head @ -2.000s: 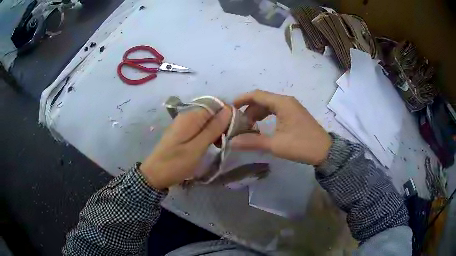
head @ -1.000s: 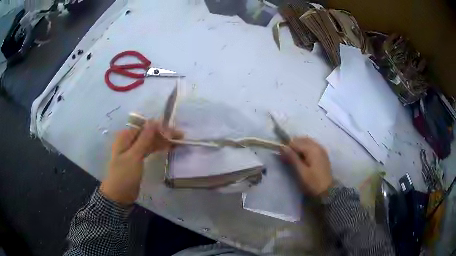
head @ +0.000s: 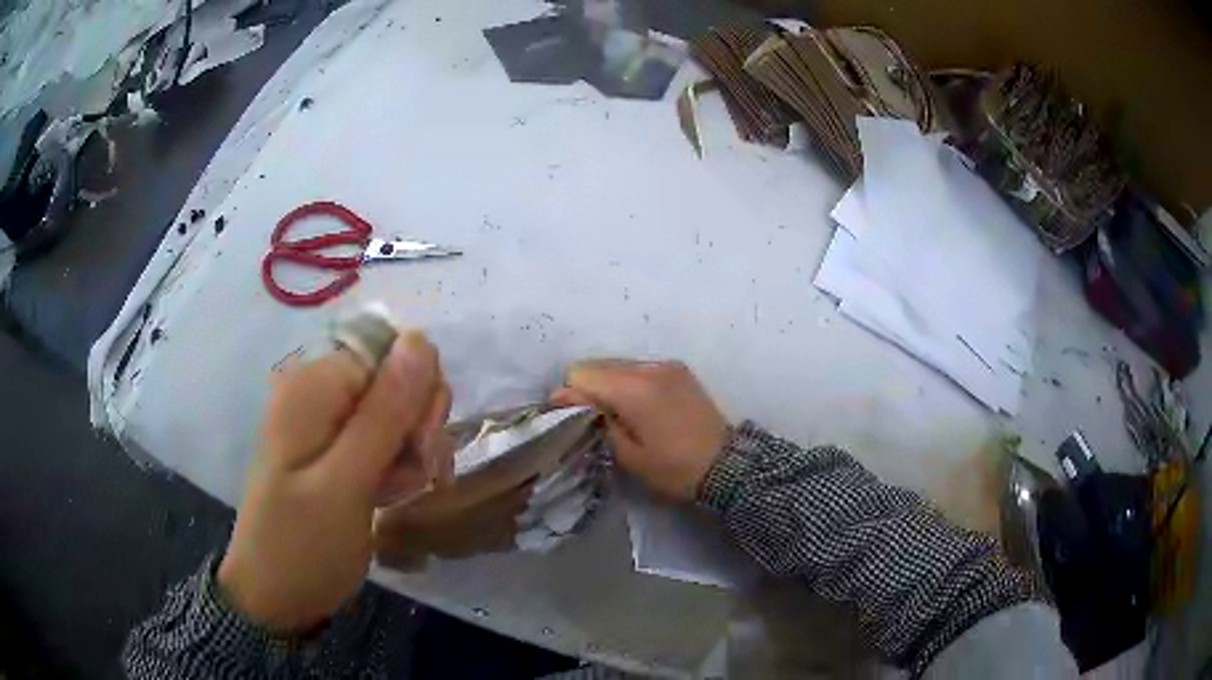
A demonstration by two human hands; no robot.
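Note:
The stack of pressed pockets (head: 465, 508) stands tilted low in front of me, with brown cloth and grey-white folded edges showing. My left hand (head: 348, 458) is a fist at the stack's left, raised nearer the camera and blurred. A light end of the cloth tie strip (head: 366, 332) sticks out of its top. My right hand (head: 649, 423) grips the stack's upper right corner, thumb and fingers at its edge. The strip's course around the stack is mostly hidden by my hands.
Red-handled scissors (head: 316, 253) lie at upper left. Spare white sheets (head: 930, 272) and bundles of brown pieces (head: 831, 93) lie at upper right. The steam iron (head: 1083, 558) is at far right. Grey scraps (head: 565, 51) lie at the far edge. A white sheet (head: 678, 542) lies beside the stack.
The strip was stretched between both hands over the flat-lying stack. Now the stack is tilted up, my right hand has moved left onto it, and my left hand is closed higher up.

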